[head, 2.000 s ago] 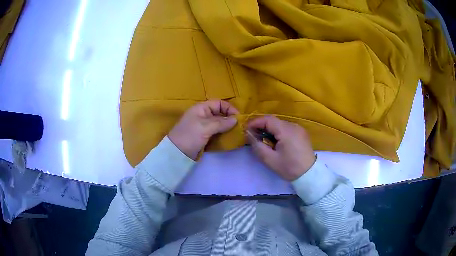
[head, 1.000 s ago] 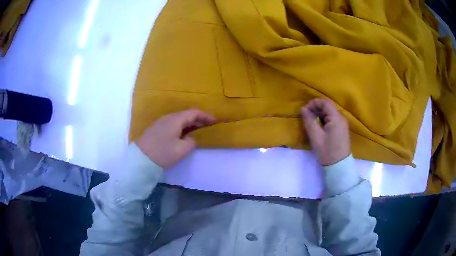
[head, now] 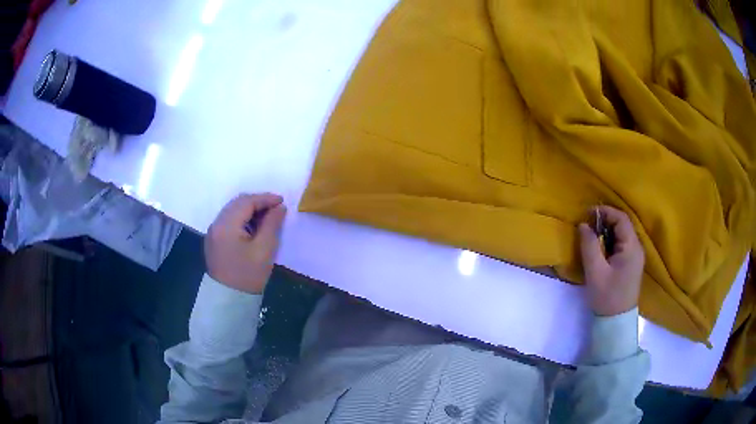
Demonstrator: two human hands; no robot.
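A mustard-yellow jacket [head: 423, 108] lies spread on the glossy white table [head: 240, 108], with its hem towards me and a stitched pocket flap [head: 506, 124] on its body panel. My right hand [head: 612, 261] is at the hem on the right, closed around small thread snips [head: 600, 228] whose blades show between the fingers. My left hand [head: 242, 242] is over the table's front edge, left of the jacket's corner and apart from the cloth. Its thumb and fingers are curled together; whether they pinch a thread cannot be seen.
A black vacuum flask [head: 104, 93] lies on its side at the table's left, with a pale, frayed bundle [head: 87, 145] beside it. Shiny white sheeting [head: 124, 219] is below the left table edge. More yellow cloth [head: 738, 364] hangs at the far right.
My left hand has left the hem and moved left, off the jacket. My right hand has moved right along the hem with the snips. The view has turned, so flask and jacket show further right.
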